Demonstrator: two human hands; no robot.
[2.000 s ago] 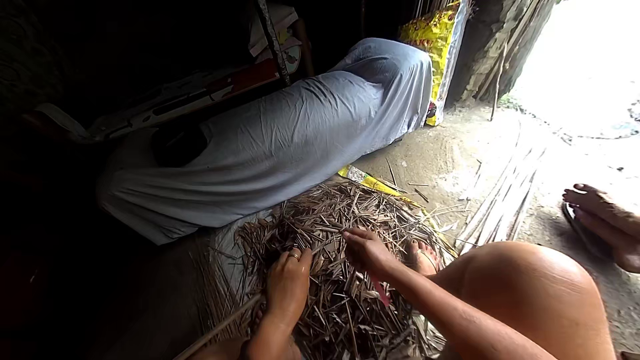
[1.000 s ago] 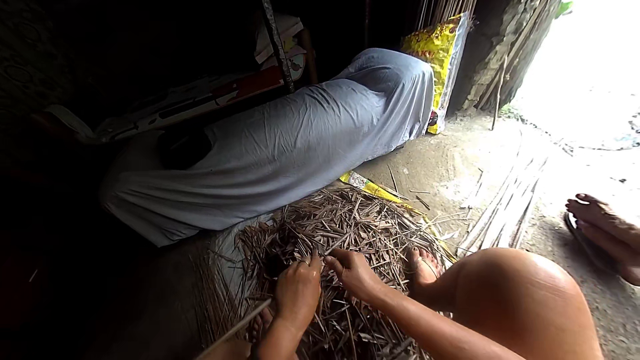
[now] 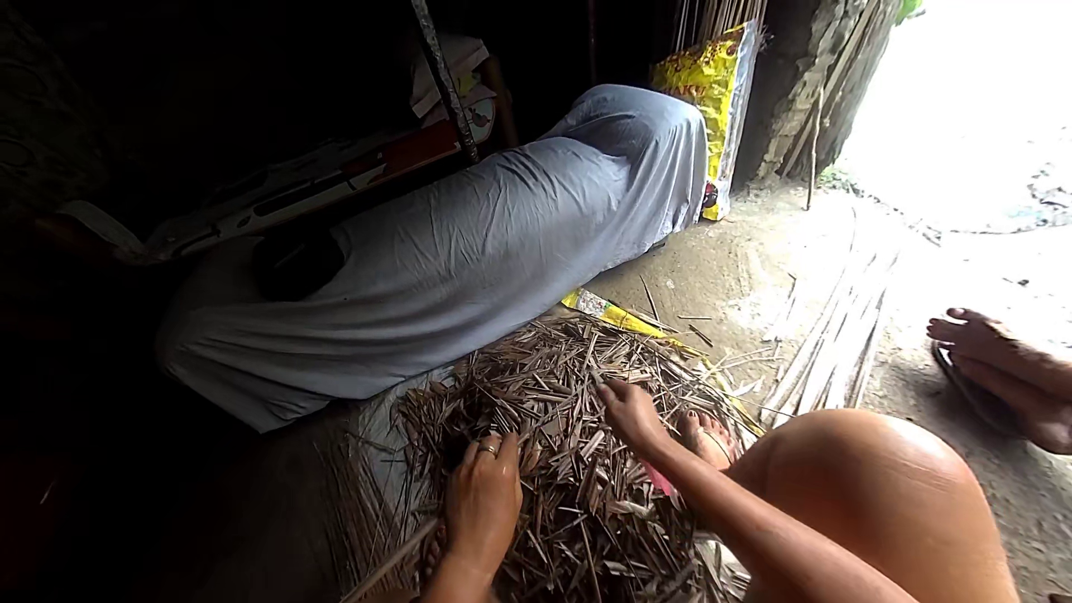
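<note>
A heap of dry brown leaf and stalk scraps [image 3: 569, 469] lies on the floor between my feet. Over its left side is my left hand [image 3: 484, 494], wearing a ring, back up with the fingers bent and the tips hidden. A pale stalk [image 3: 389, 561] runs from beneath that hand towards the bottom edge. My right hand [image 3: 630, 410] is above the upper right part of the heap, its fingers drawn together near thin scraps; whether it pinches one cannot be told. Something pink shows below my right forearm.
Behind the heap stretches a long form under grey cloth [image 3: 469, 251]. A yellow packaging bag [image 3: 712, 109] stands at its right end. Long pale strips [image 3: 829, 335] lie on the dirt floor to the right. Another person's feet [image 3: 1005, 377] are at the right edge.
My hands, close together one second ago, are now apart. The right one has moved to the upper right over the heap.
</note>
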